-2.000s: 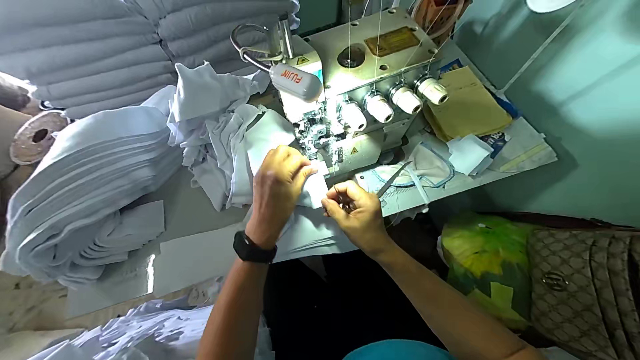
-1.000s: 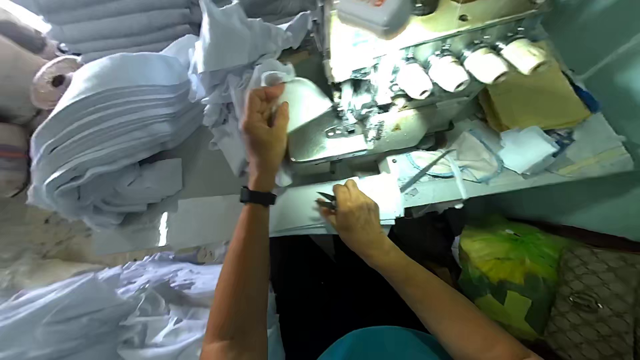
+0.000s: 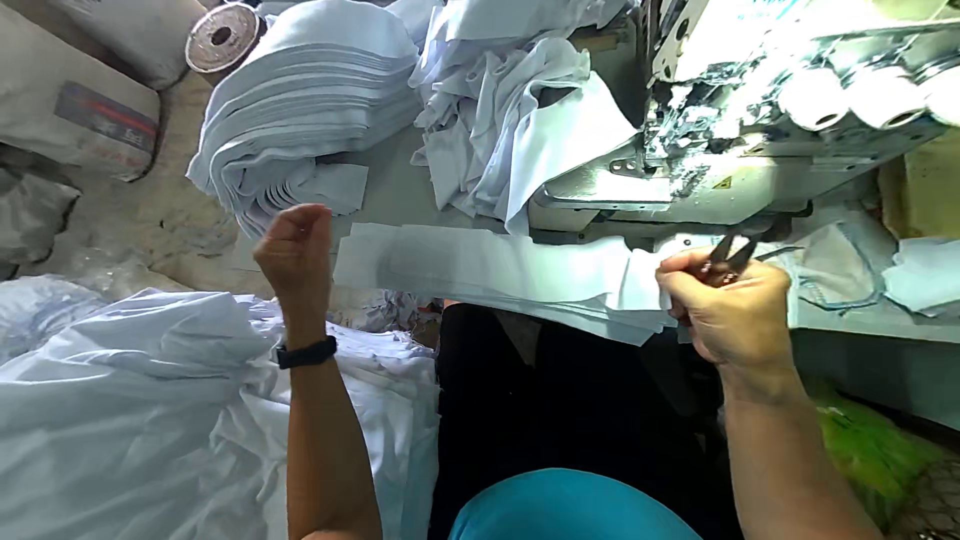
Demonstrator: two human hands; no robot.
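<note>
My right hand holds small metal thread snips, their blades pointing up, and its fingertips touch the right end of a stack of white fabric strips along the table's front edge. My left hand, with a black watch on the wrist, is raised just past the strips' left end, fingers curled; whether anything is pinched in them cannot be told. Behind the strips stands an overlock sewing machine, with crumpled white fabric pieces beside it on the left.
A thick stack of folded white fabric lies at the back left, near a thread cone. White cloth is heaped at the lower left. A mesh piece with blue edging and a yellowish item lie on the right.
My left hand has moved away from the machine, left and toward me, to beyond the strips' left end. My right hand still holds the snips. The view has shifted left and down.
</note>
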